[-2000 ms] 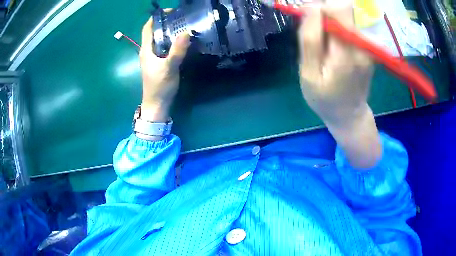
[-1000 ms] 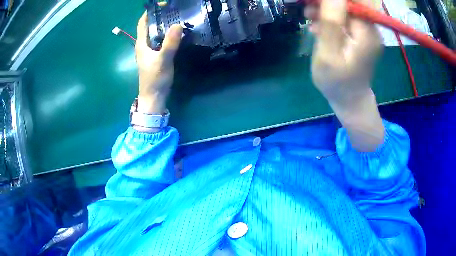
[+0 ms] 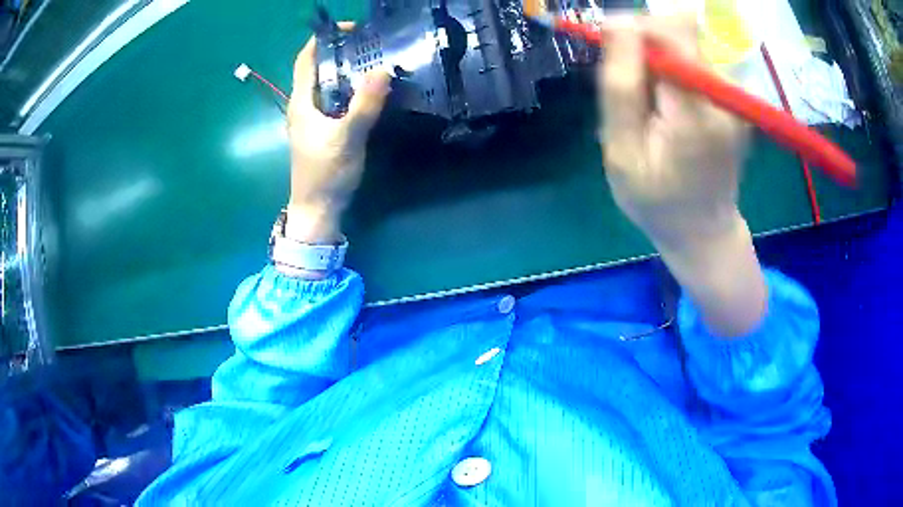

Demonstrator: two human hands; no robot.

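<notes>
A black, glossy, ribbed module (image 3: 465,59) lies at the top centre, cut off by the picture's upper edge. My left hand (image 3: 332,134) grips its left end, thumb on the front face near the rows of small holes. My right hand (image 3: 678,129), slightly blurred, holds a brush with a thick red handle (image 3: 762,114). The brush's ferrule end points left at the module's upper right part; whether the bristles touch it I cannot tell. A thin red lead wire with a white plug (image 3: 243,72) lies left of the module.
A white sheet (image 3: 792,50) with a yellow patch (image 3: 728,28) is at the upper right. A second thin red handle (image 3: 809,178) lies over its edge, beside a crumpled white wipe (image 3: 832,97). The green bench (image 3: 178,238) has a pale front edge. A clear-sided rack (image 3: 20,248) stands at left.
The red brush swung out to the right and up a second ago, and is now back left over the module's right part. The view has shifted slightly; my left hand keeps its grip.
</notes>
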